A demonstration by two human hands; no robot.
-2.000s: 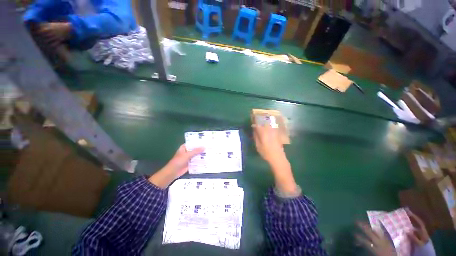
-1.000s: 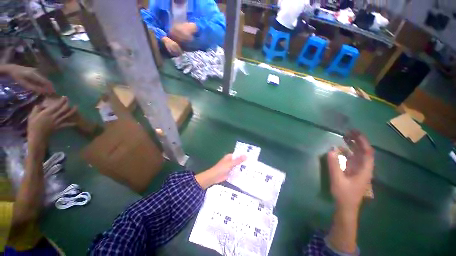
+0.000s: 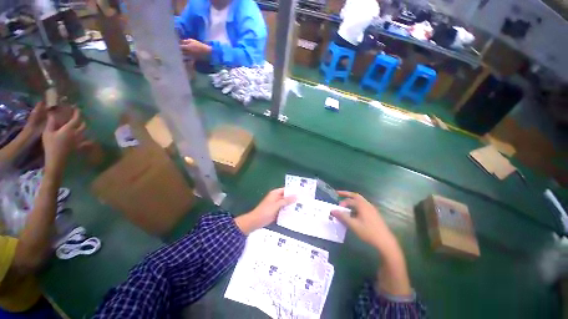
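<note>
My left hand (image 3: 266, 210) holds a white label sheet (image 3: 311, 215) by its left side, above the green table. My right hand (image 3: 361, 218) is at the sheet's upper right edge, thumb and fingers on it. A dark curved area shows behind the sheet's top edge; what it is I cannot tell. A stack of printed label sheets (image 3: 280, 271) lies below the held sheet. A brown kraft box (image 3: 449, 225) lies to the right of my right hand, with a small mark on its top.
Another kraft box (image 3: 229, 148) lies beside the slanted metal post (image 3: 168, 81). A brown cardboard piece (image 3: 146, 184) and coiled white cables (image 3: 78, 243) are at left. A neighbour's hands (image 3: 59, 128) work at far left. A person in blue (image 3: 233, 31) sits across, behind a white heap (image 3: 244, 82).
My right hand has moved left from the kraft box to the label sheet, leaving the box on the table. The kraft box by the post has come farther right, more into view.
</note>
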